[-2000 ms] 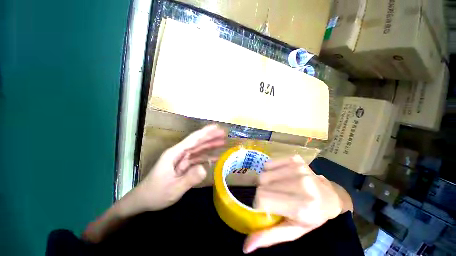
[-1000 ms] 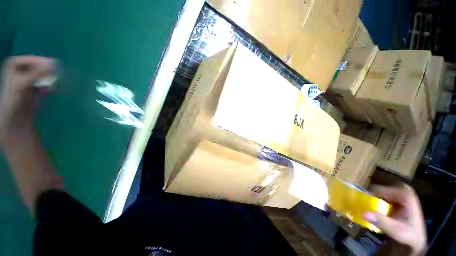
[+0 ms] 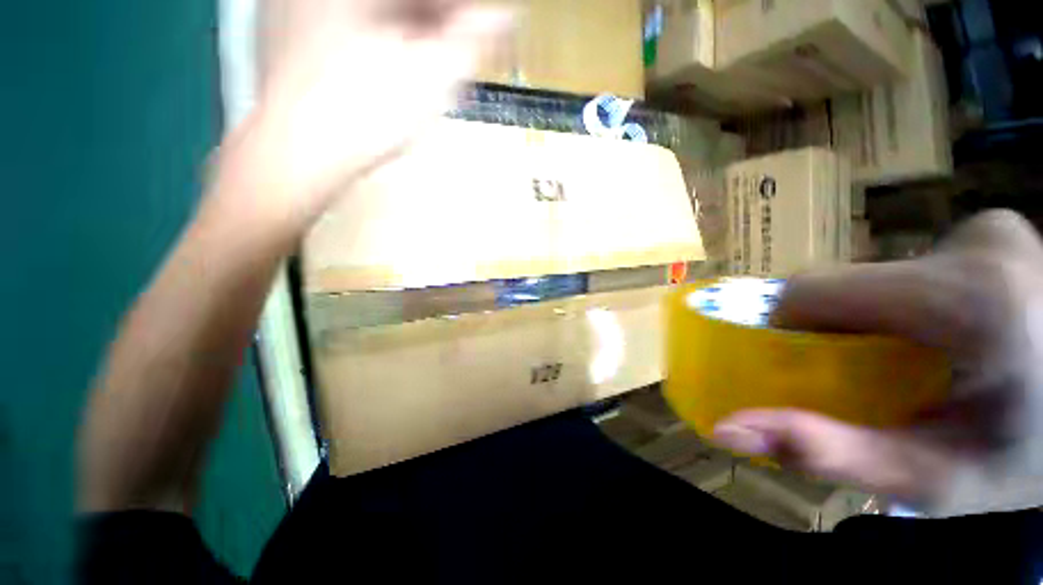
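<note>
A tan carton [image 3: 458,377] marked V28 lies nearest my body. Its two long flaps lean inward, with a dark gap between them. My right hand [image 3: 915,354] grips a thick yellow packing tape roll [image 3: 789,371] at the right, in front of the carton's right end, with fingers in the core and thumb outside. My left hand [image 3: 366,80] is raised over the carton's far left part, blurred and overexposed. Its fingers point right, and I cannot tell whether it holds anything.
Used tape cores [image 3: 612,117] lie beyond the carton on the dark film-wrapped surface [image 3: 515,105]. Another large carton [image 3: 583,46] is behind them. Printed cartons [image 3: 789,211] stand stacked at the right. A green surface [image 3: 103,137] with a pale edge runs along the left.
My left hand has moved from over the green surface to above the carton. The tape roll in my right hand appears closer and larger. The view has turned, so the carton lies straighter.
</note>
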